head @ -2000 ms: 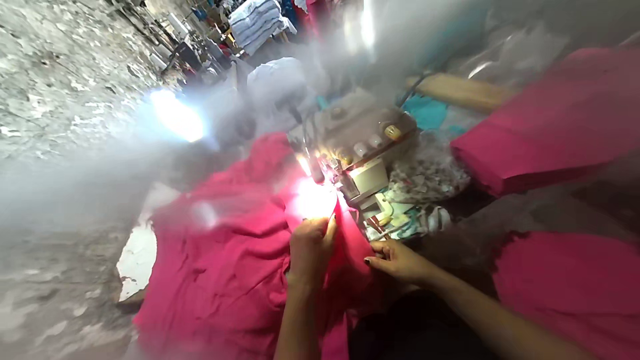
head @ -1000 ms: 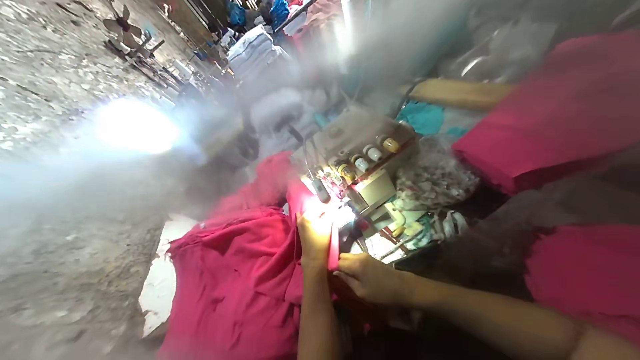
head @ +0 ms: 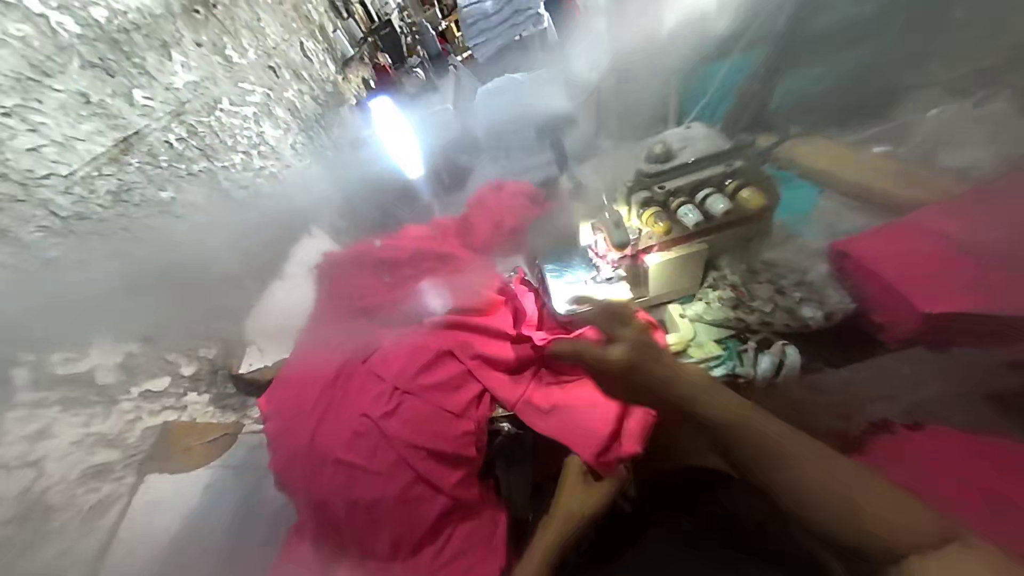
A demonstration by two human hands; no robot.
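Note:
A large piece of pink fabric (head: 400, 400) spreads over the left and middle of the view, with its folded edge near the lit plate of a sewing machine (head: 680, 216). My left hand (head: 586, 490) is low in the middle, closed on the lower end of the fabric, its fingertips partly hidden by the cloth. Above it, my right hand (head: 620, 348) lies at the fabric's upper edge just in front of the machine's plate, thumb and fingers apart; whether it pinches the cloth is unclear. No fabric shows under the machine's needle area.
Scraps of cloth (head: 720, 344) and a clear plastic bag (head: 776, 292) lie right of the machine. Folded pink fabric (head: 936, 256) and another pink piece (head: 952, 480) are at the right. Another person's arm (head: 864, 172) reaches in behind. A rough wall (head: 160, 120) stands left; haze blurs parts.
Both hands were together at the machine's needle area; my left hand has moved down toward me, and the pink fabric has come away from the machine's plate.

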